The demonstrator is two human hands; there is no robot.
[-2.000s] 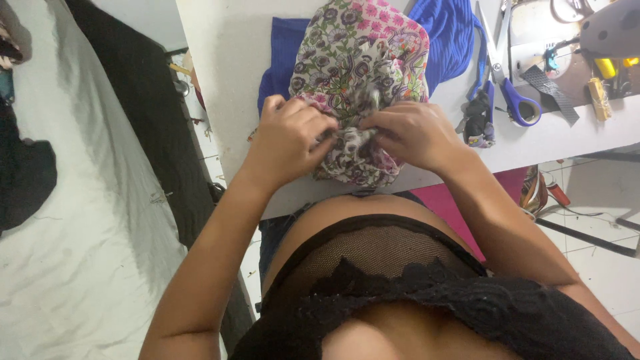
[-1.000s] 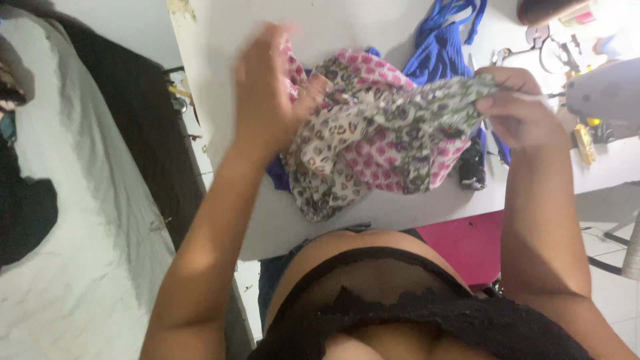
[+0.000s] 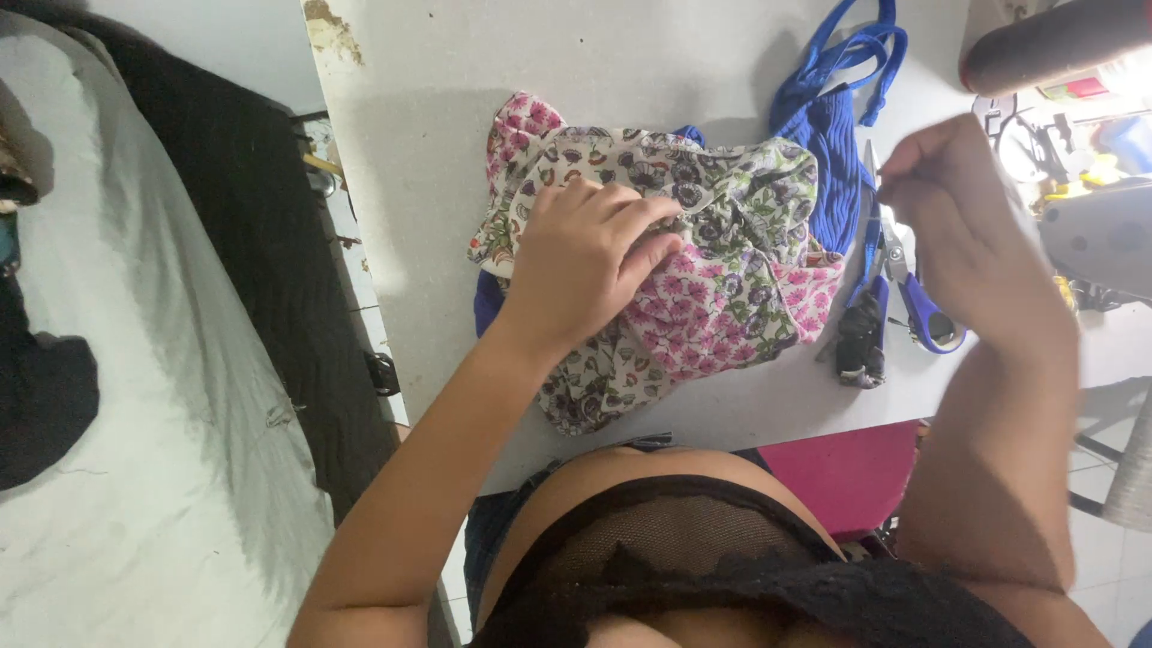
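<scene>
Floral-patterned fabric point(image 3: 720, 306) in pink, green and purple lies bunched on the white table, over some blue cloth that shows at its edges. My left hand point(image 3: 598, 256) rests on this fabric, its thumb and fingertips pinching a fold near the middle. Raised to the right of the fabric is my right hand point(image 3: 958, 216), thumb and fingers closed together; whether something thin is between them cannot be made out. Beside that hand lie blue-handled scissors point(image 3: 922, 310), partly hidden by it. A blue ribbed garment with straps point(image 3: 832, 171) lies behind the scissors.
A dark thread cone point(image 3: 1053, 45) and part of a sewing machine point(image 3: 1102, 234) stand at the right. A small black object point(image 3: 862, 346) lies by the scissors. The white table point(image 3: 432, 180) ends close to my body. Pale cloth point(image 3: 162, 360) covers a surface at the far left.
My right hand has let go of the fabric end it held one second ago and is now apart from it. My left hand, raised then, has come down onto the fabric.
</scene>
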